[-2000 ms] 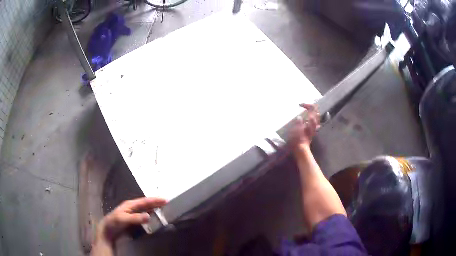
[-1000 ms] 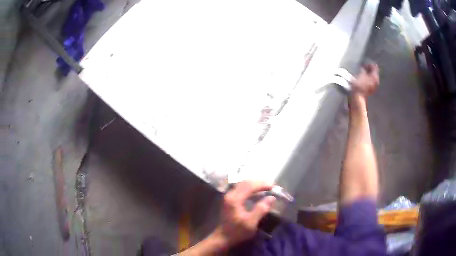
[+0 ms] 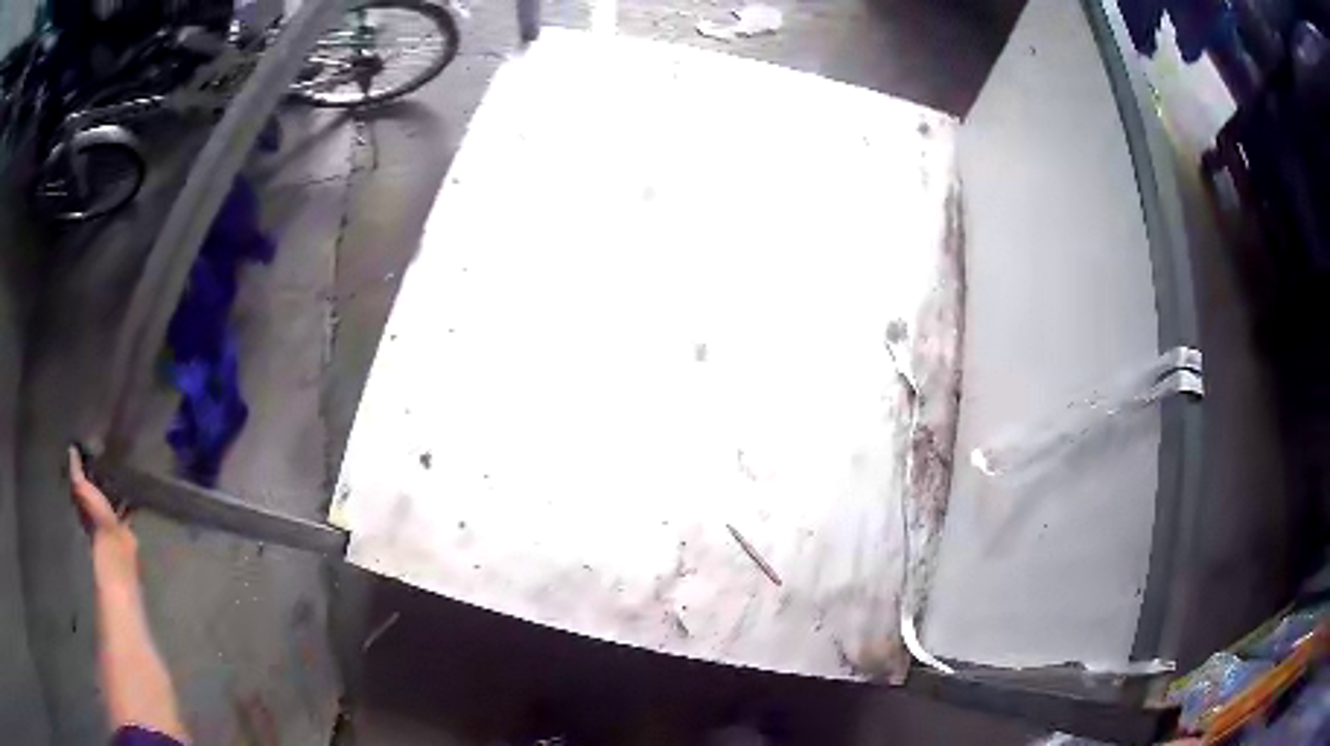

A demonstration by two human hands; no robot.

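Observation:
The platform cart's large white deck (image 3: 656,350) lies in front of me, with dark scuffs along its right and near edges. A pale side panel (image 3: 1050,364) in a grey frame stands along its right side. A thin whitish strap (image 3: 1094,415) hangs from the panel's rail across its inner face. A grey cart rail (image 3: 175,262) curves up on the left. My left hand (image 3: 102,510) is at the far left, closed around the lower corner of this rail; its fingers are partly hidden. My right hand cannot be made out in the picture.
Dark blue-purple cloth or film (image 3: 212,350) lies on the concrete floor beyond the left rail. A bicycle wheel (image 3: 372,51) and other parked vehicles are at the upper left. Shiny wrapped goods with an orange-yellow edge (image 3: 1262,678) are at the lower right. Dark items line the upper right.
The deck now appears squarer to me, with the side panel's inner face in view. My left hand has moved from the near deck edge to the left rail. My right hand has left clear view.

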